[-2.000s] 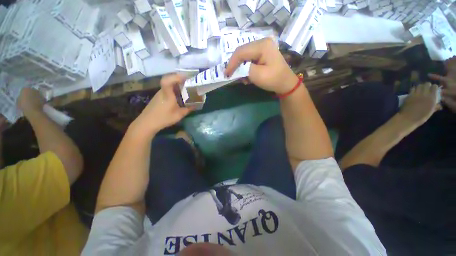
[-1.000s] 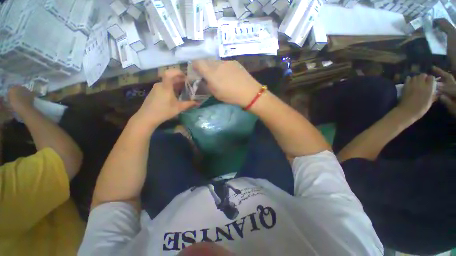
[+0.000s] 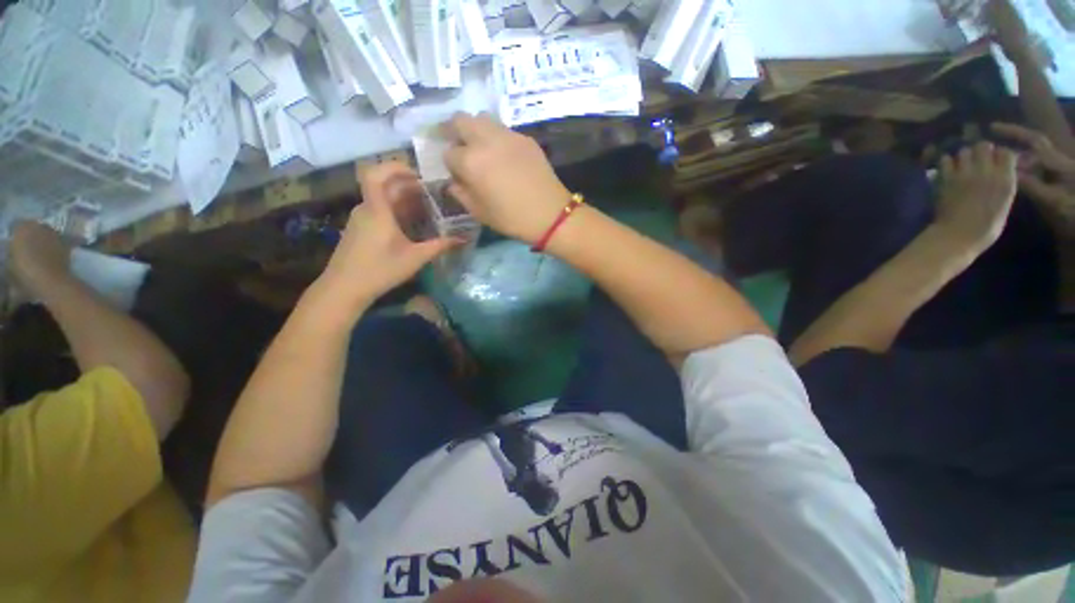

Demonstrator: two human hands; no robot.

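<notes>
My left hand [image 3: 383, 236] holds a small white box [image 3: 454, 224] above my lap, its fingers around the left side and thumb at the lower end. The box looks see-through and blurred, so its ends are unclear. My right hand [image 3: 501, 177], with a red band at the wrist, pinches a pale flap or paper [image 3: 433, 153] at the upper end of the box. A flat white sheet with dark printed marks [image 3: 566, 77] lies at the table edge, beyond my right hand.
Jumbled white boxes [image 3: 360, 53] lie across the table, with neater stacks [image 3: 88, 130] at the left. A shiny green object [image 3: 501, 295] is between my knees. Other people's arms [image 3: 896, 277] are close on both sides. Brown slats [image 3: 743, 153] lie under the table edge.
My right hand has moved left from near the printed sheet to the box, uncovering the sheet. The box has turned more upright. The printed piece over the box no longer shows.
</notes>
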